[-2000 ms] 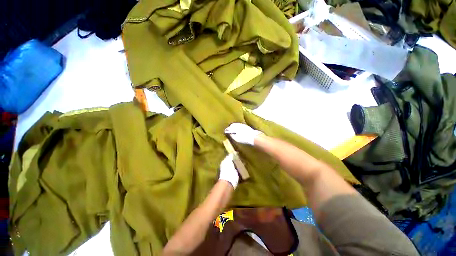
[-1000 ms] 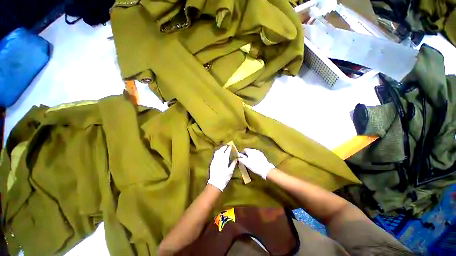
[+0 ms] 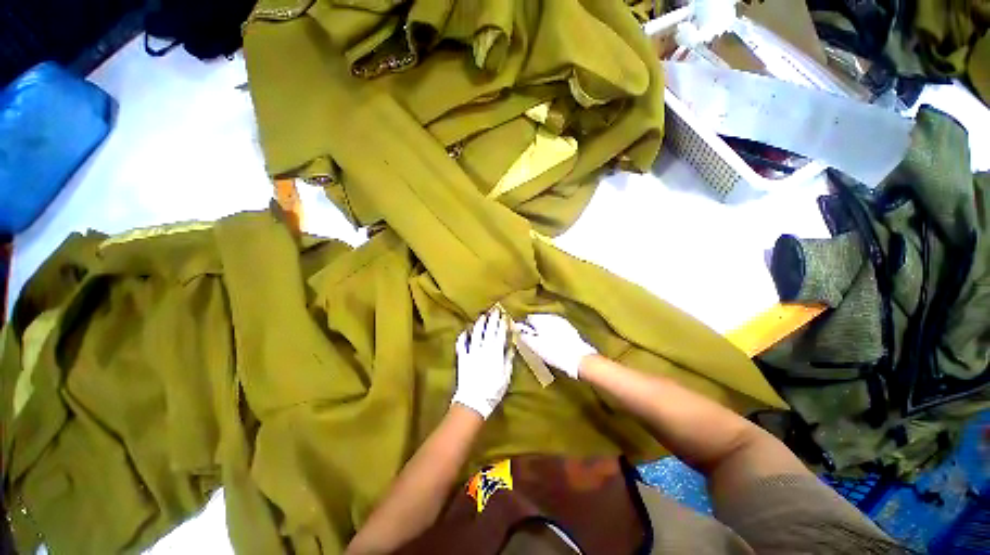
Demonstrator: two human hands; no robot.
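An olive-green coat lies spread over the table in front of me, with a long panel running from the heap down to my hands. A narrow beige strip lies on the cloth between my hands. My left hand, in a white glove, lies flat on the cloth along the strip's left side. My right hand, also gloved, has its fingertips at the strip's upper part, with the fingers bent. Whether the right fingertips hold a small tool is too small to tell.
More olive cloth spreads left, and a heap lies at the far side. A blue plastic bag is far left. A white perforated basket stands at the upper right. Dark green jackets lie right. Orange edging shows.
Over two seconds both hands have come side by side at the strip. Since one second ago, my left hand has flattened and the strip's lower end has shifted slightly right.
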